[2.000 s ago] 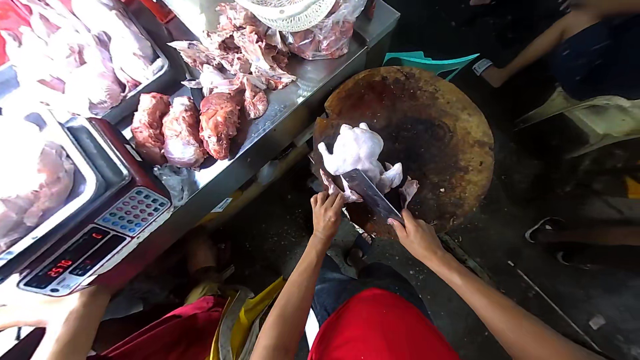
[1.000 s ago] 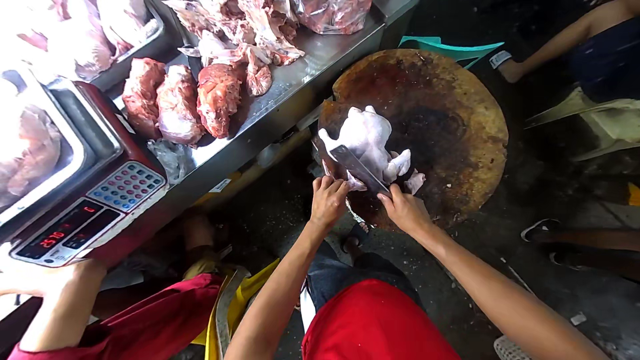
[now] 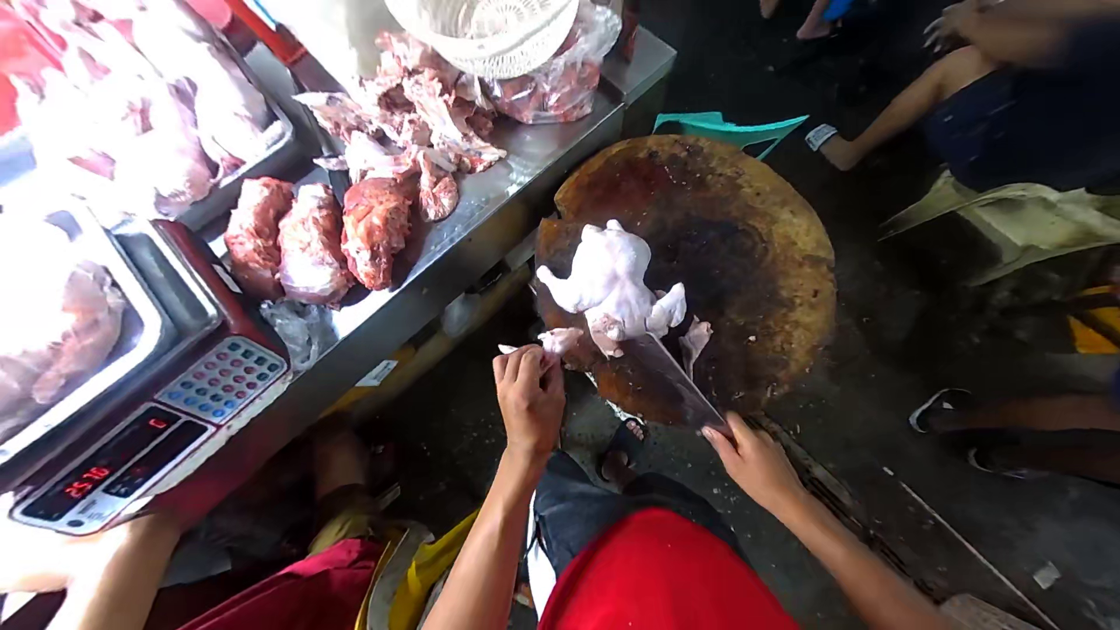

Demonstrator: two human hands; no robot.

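Note:
A plucked raw chicken (image 3: 608, 271) lies on a round wooden chopping block (image 3: 752, 227). My right hand (image 3: 754, 459) grips the handle of a cleaver (image 3: 674, 376), whose blade reaches to the chicken's near end. At the block's near left edge my left hand (image 3: 530, 394) is closed on a small pale piece of chicken (image 3: 560, 341), apart from the carcass. A further small piece (image 3: 696, 341) lies right of the blade. The cleaver's handle is hidden in my fingers.
A steel counter (image 3: 525, 166) on the left bears red meat pieces (image 3: 311, 245), bony trimmings (image 3: 420, 122), a white plastic basket (image 3: 490, 35) and a digital scale (image 3: 219, 376). A co-worker's arm (image 3: 122, 560) is at lower left. A person sits at upper right, beyond a teal plastic item (image 3: 726, 129).
My left hand has moved away from the chicken, toward the lower left, with the small piece. The cleaver has shifted toward the near side of the carcass.

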